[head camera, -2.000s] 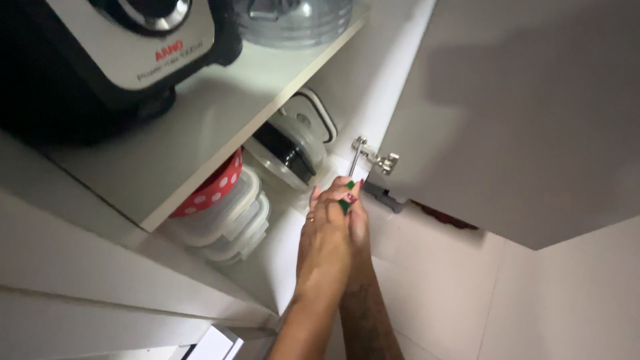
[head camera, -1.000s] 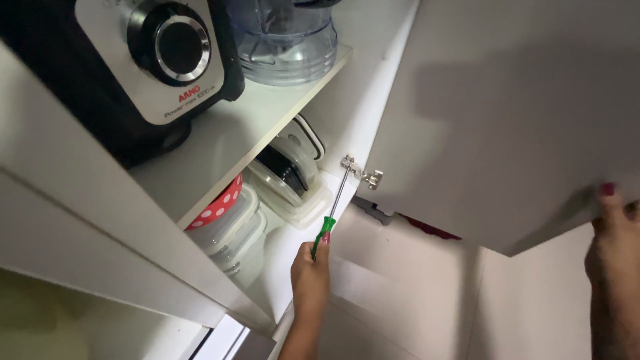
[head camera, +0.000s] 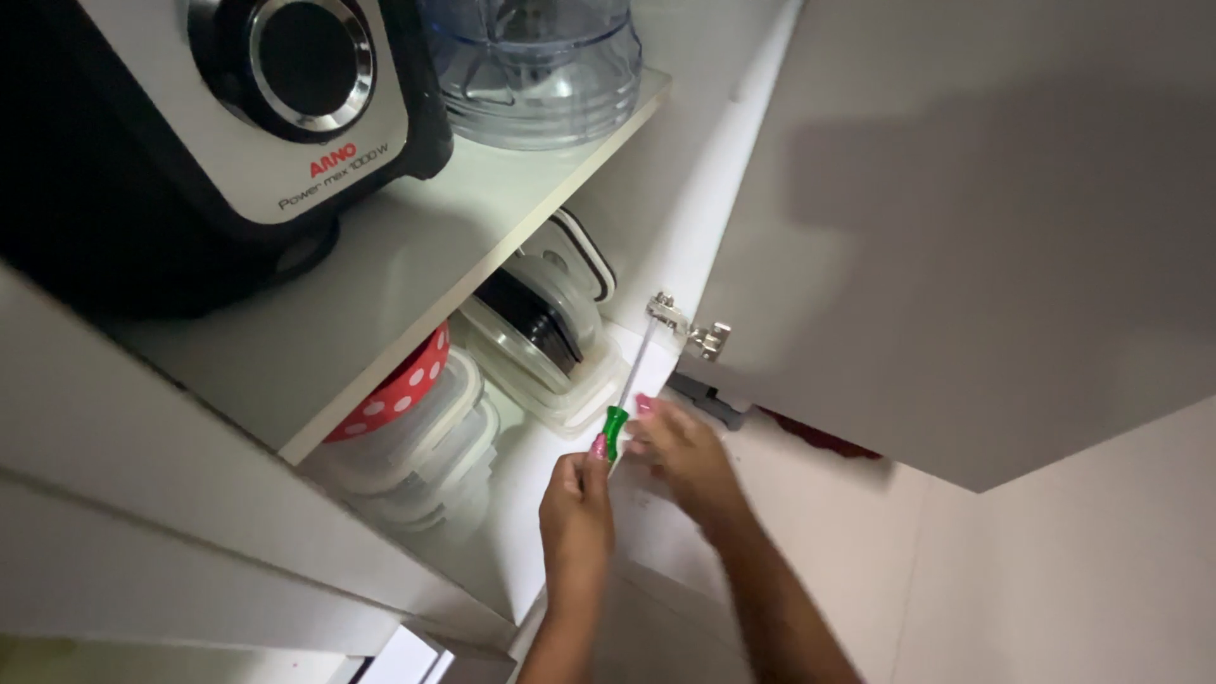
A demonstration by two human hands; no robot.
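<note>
My left hand grips the green handle of a screwdriver between thumb and fingers. The metal shaft runs up to the hinge on the inner side wall of the cabinet, and its tip meets the hinge plate there. Just right of the handle is my right hand, blurred, with its fingers bent; whether they touch the handle is not clear. The hinge's other part sits on the open grey cabinet door.
A blender base and a clear plastic jar stand on the shelf. Below are plastic containers, a red polka-dot bowl and lids. The door's lower corner juts over the tiled floor.
My right hand has moved from the door's edge at the far right to beside the screwdriver handle. Two seconds ago both hands were together at the handle. The view is now closer.
</note>
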